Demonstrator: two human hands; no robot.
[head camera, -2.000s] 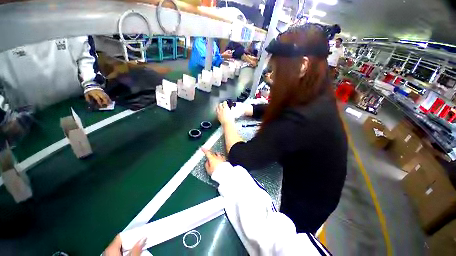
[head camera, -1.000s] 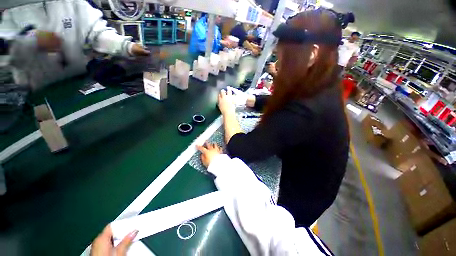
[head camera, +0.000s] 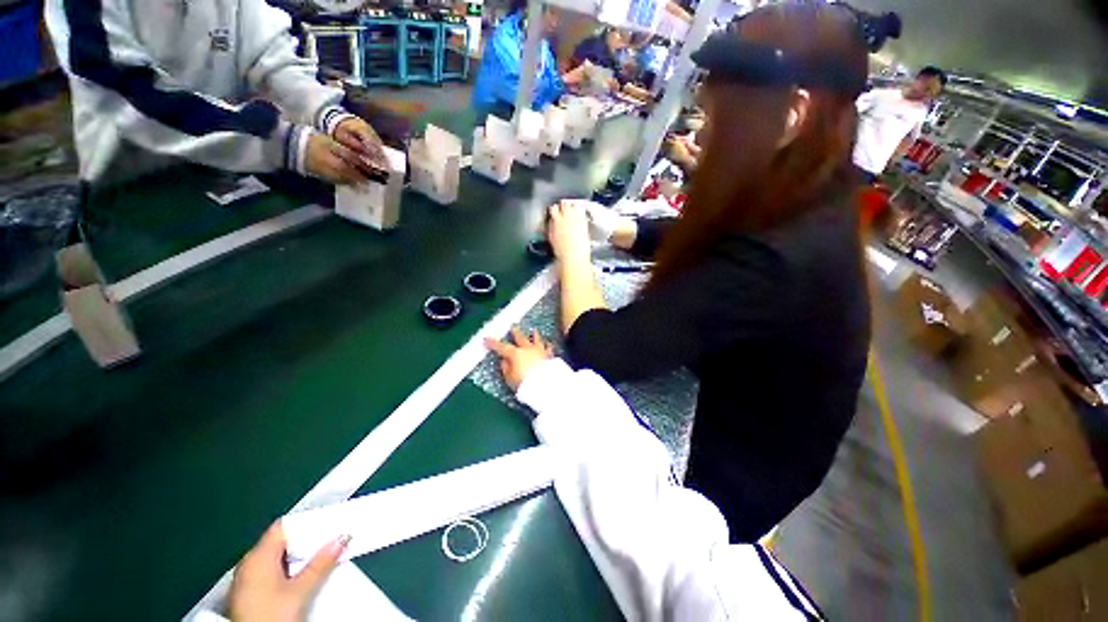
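Observation:
My left hand (head camera: 282, 581), at the lower left, holds a long glossy white strip (head camera: 425, 501) between thumb and fingers. The strip runs right to my white right sleeve. My right hand (head camera: 523, 360) is stretched forward by the pale belt edge, over the silvery textured padding. Its fingers are apart, and nothing in it can be made out. Two round black discs lie on the green belt beyond it, one nearer (head camera: 442, 310) and one farther (head camera: 480, 284). A thin white ring (head camera: 464, 538) lies on the green surface below the strip.
A neighbour in black (head camera: 778, 316) works close on the right, hands at the belt edge. A person opposite handles a small carton (head camera: 369, 204). More open cartons (head camera: 435, 165) stand in a row. One carton (head camera: 100, 318) leans at left. Brown boxes (head camera: 1039, 462) are at far right.
The person opposite has moved both hands onto a carton in the row. The view has shifted slightly. My left hand still holds the strip, and my right hand remains near the belt edge.

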